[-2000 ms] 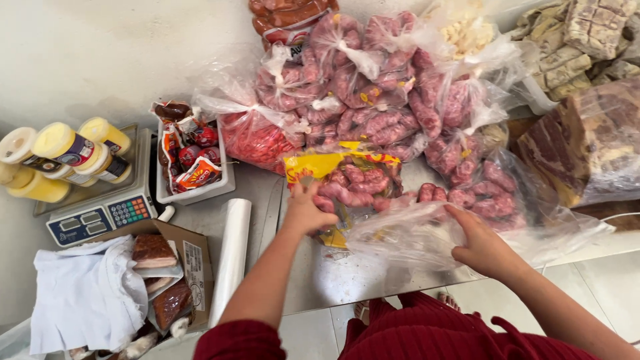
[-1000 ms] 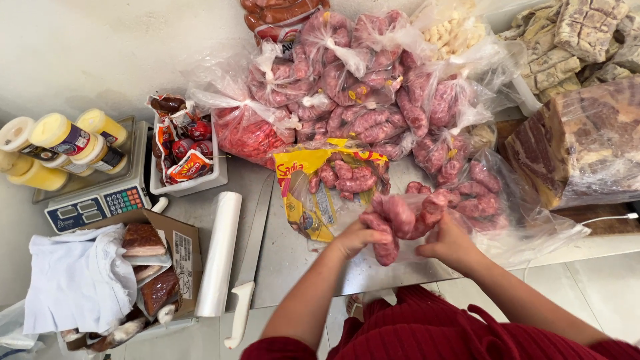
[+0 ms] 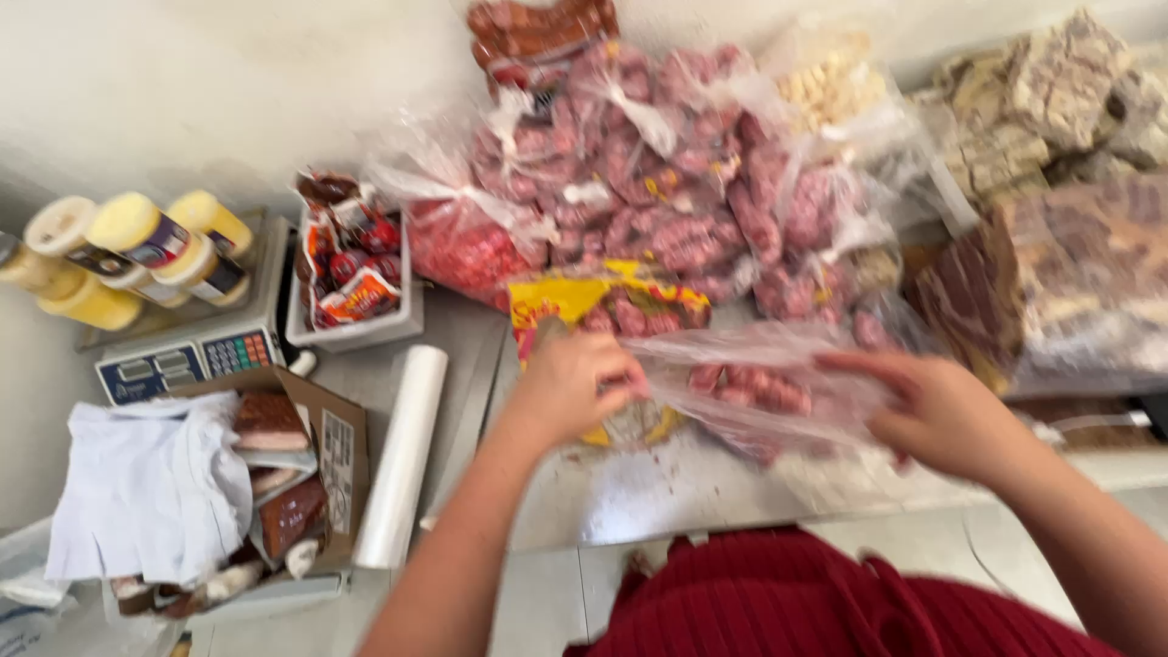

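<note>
My left hand (image 3: pixel 584 383) pinches the left side of a clear plastic bag (image 3: pixel 776 351) over a yellow printed package. My right hand (image 3: pixel 940 411) is at the bag's right side, its index finger stretched along the plastic. Pink raw sausages (image 3: pixel 753 391) lie inside the bag, low on the metal counter (image 3: pixel 639 502). More sausages (image 3: pixel 639 315) rest on the opened yellow package (image 3: pixel 561 301), partly hidden by my left hand. Behind them is a heap of tied clear bags of sausages (image 3: pixel 684 228).
At left are a digital scale (image 3: pixel 192 360) under jars, a white bin (image 3: pixel 356 338) of packets, a cardboard box (image 3: pixel 342 456) with meat and white cloth, and a plastic roll (image 3: pixel 401 456). A large wrapped meat slab (image 3: pixel 1095 274) is at right. A charging cable (image 3: pixel 1104 420) lies near the right edge.
One second ago both hands held sausages together at the counter's front; now they are apart at the clear bag, with sausages inside it.
</note>
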